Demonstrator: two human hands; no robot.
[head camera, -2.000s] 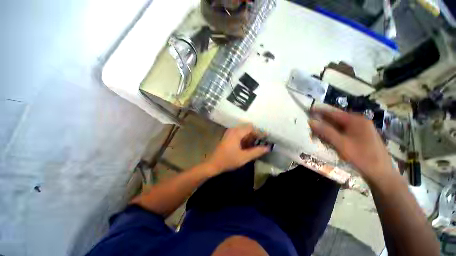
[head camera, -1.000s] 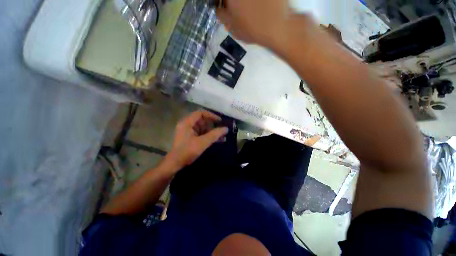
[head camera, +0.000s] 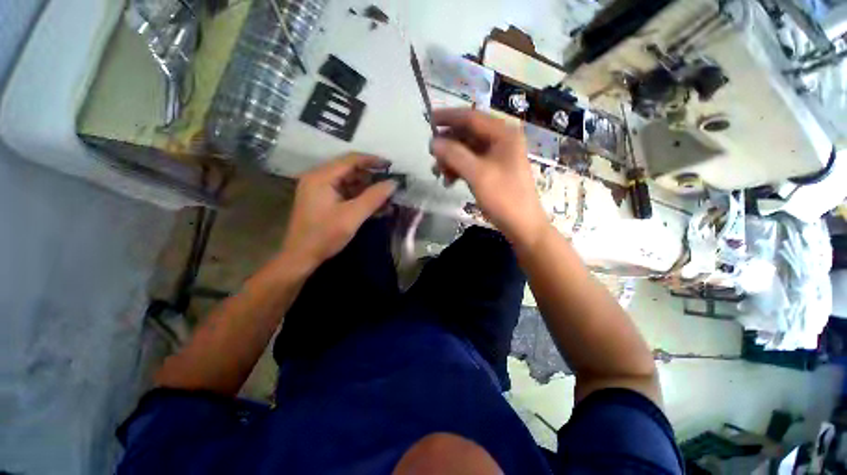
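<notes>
My left hand (head camera: 332, 206) is at the table's front edge, its fingertips closed on a small dark metal part (head camera: 390, 177). My right hand (head camera: 485, 160) is to its right over the table, its fingers closed on a thin dark rod like a needle file (head camera: 421, 82), which points up and away. The rod's lower end is hidden by the fingers. The rod and the small part are apart.
The slotted black piece (head camera: 332, 112) and a small black block lie left on the table, beside plaid cloth (head camera: 264, 79). The rotary hooks (head camera: 560, 119), machine head (head camera: 715, 102) and a black-and-yellow screwdriver (head camera: 639, 193) are right. Shiny silver metal (head camera: 170, 46) lies far left.
My right hand has come back from the far left of the table to beside my left hand, with the rod in it. My left hand is now up at the table edge.
</notes>
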